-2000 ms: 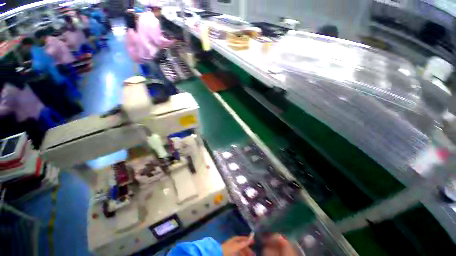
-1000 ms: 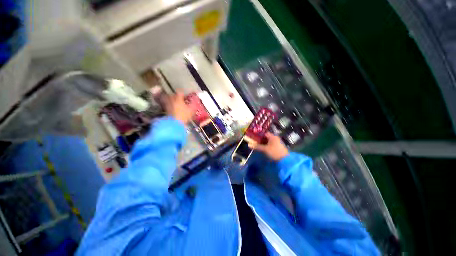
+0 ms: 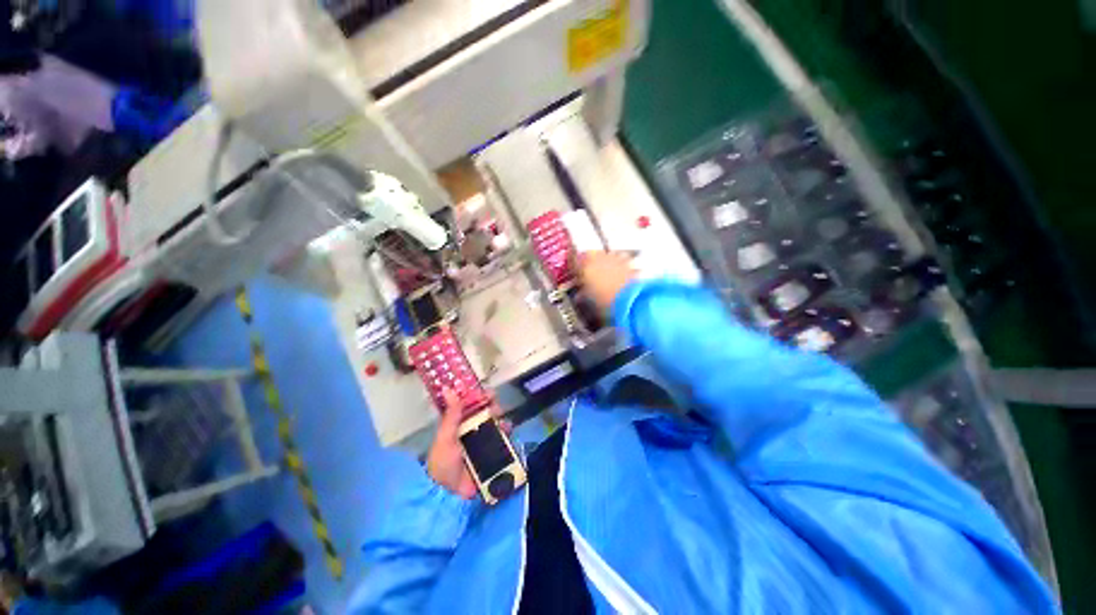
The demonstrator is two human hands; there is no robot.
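My left hand [image 3: 450,447] holds an opened flip phone [image 3: 447,366], its red keypad half pointing up and its dark screen half in a pale frame toward me. My right hand [image 3: 605,279] is at the right fixture [image 3: 572,315], touching or close to a second red phone [image 3: 551,246]; its fingers are blurred and its grip is unclear. The driver head [image 3: 406,212] is above the left fixture [image 3: 415,300], where a dark part sits.
The cream machine's beam [image 3: 481,84] crosses above the bed. A clear blister tray [image 3: 769,228] with white-patched phones lies on the green line at right. Stacked red and white trays [image 3: 75,258] and a pale metal frame [image 3: 90,445] stand at left.
My left hand has moved back from the right fixture and now holds an opened phone near my body. My right hand has moved from beside the tray to the right fixture. The view has shifted.
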